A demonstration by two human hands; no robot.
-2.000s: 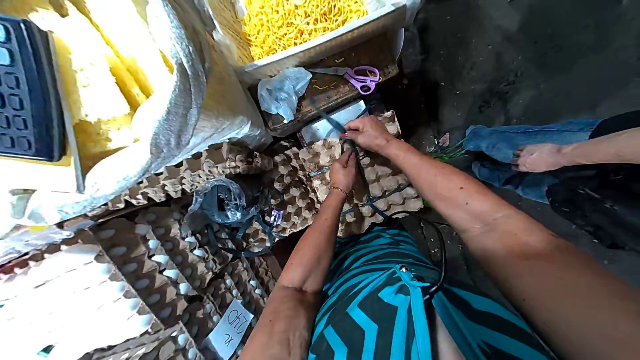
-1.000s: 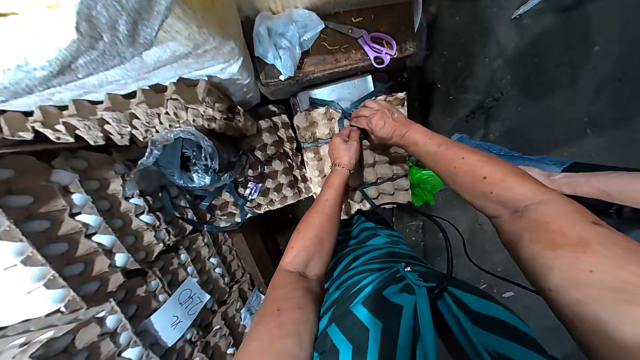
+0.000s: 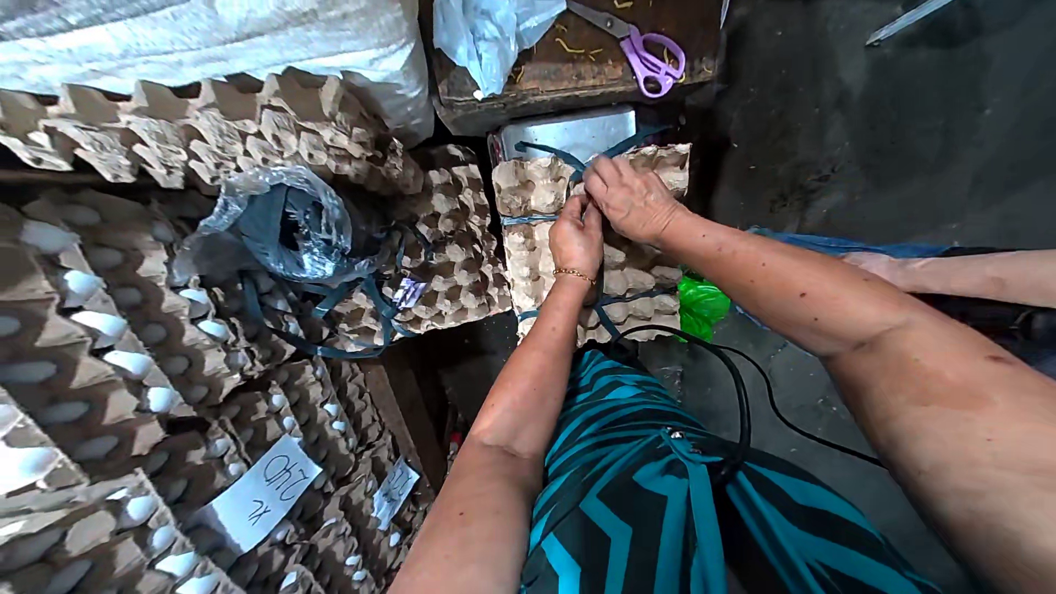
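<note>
A pulp egg tray [image 3: 528, 256], bound with dark flat strapping [image 3: 631, 295], lies in front of my body. My left hand [image 3: 577, 239] and my right hand [image 3: 631, 198] meet over its upper middle, fingertips pinched on the strapping. Loose strap ends stick out beyond the far edge of the tray, above my right hand. The exact crossing of the strap is hidden under my fingers. Left of the tray, a roll of dark strapping in clear plastic [image 3: 289, 223] rests on another pulp tray [image 3: 462, 223].
Trays of white eggs [image 3: 99, 322] with handwritten cards [image 3: 262, 492] fill the left. Purple-handled scissors [image 3: 652, 62] and a pale plastic bag [image 3: 491, 37] lie on a wooden surface [image 3: 569, 74] ahead. A green plastic bag [image 3: 701, 307], a black cord [image 3: 771, 388] and another person's arm [image 3: 982, 276] are at right.
Both hands have drawn close together on the strapping; two seconds ago my right hand held a strap end stretched away. The view has shifted nearer the bound tray.
</note>
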